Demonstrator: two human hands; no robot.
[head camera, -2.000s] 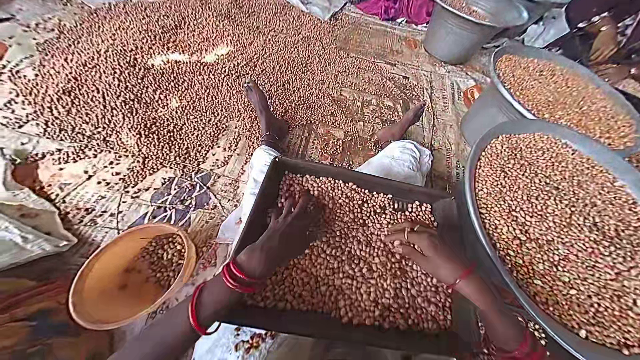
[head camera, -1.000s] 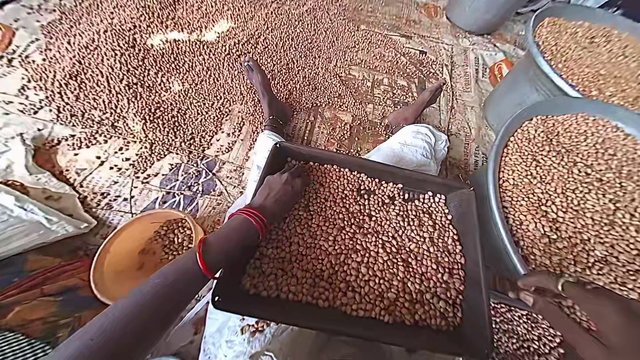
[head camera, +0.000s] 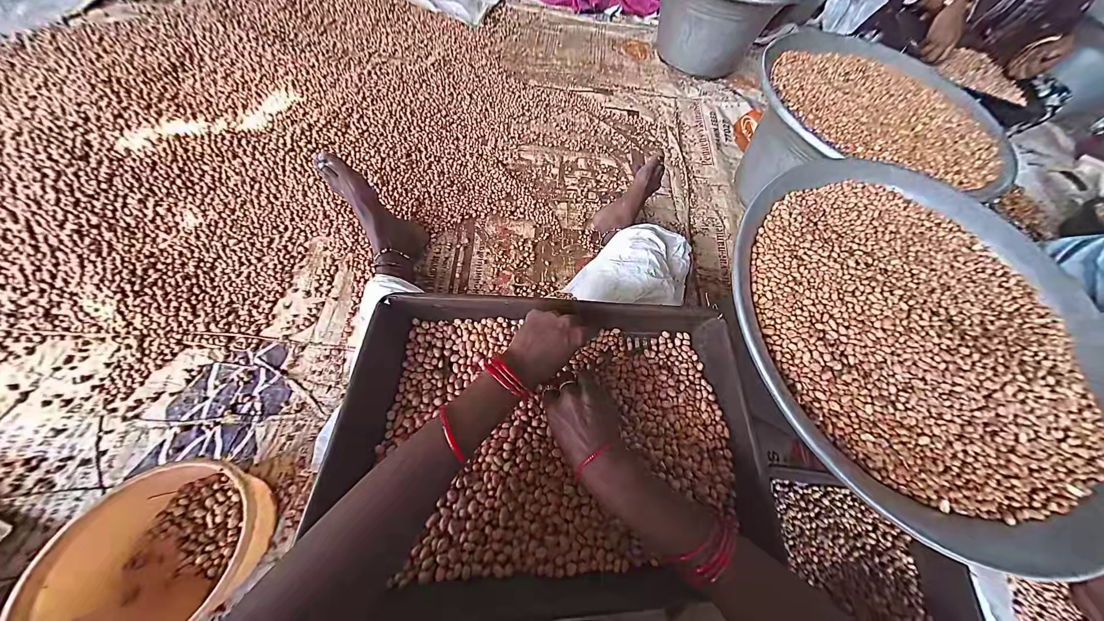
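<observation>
A dark rectangular tray (head camera: 348, 448) lies across my lap, spread with reddish-brown nuts that look like shelled peanuts (head camera: 509, 509). My left hand (head camera: 549, 343), with red bangles at the wrist, is over the nuts near the tray's far wall, its fingers curled and partly hidden. Just below and to its right, my right hand (head camera: 582, 414) is down among the nuts, wearing rings and red bangles. The two hands are close together, and whether either holds any nuts cannot be told.
A metal tub (head camera: 746, 285) full of nuts stands close at the right, another tub (head camera: 776, 159) behind it. A plastic bowl (head camera: 82, 543) with some nuts is at lower left. A large spread of nuts (head camera: 216, 190) covers the ground ahead. Another person's hands (head camera: 944, 30) show at top right.
My right hand has come from the tray's right edge to the nuts in its middle. My left hand has moved right, from the far left corner towards the middle of the far wall.
</observation>
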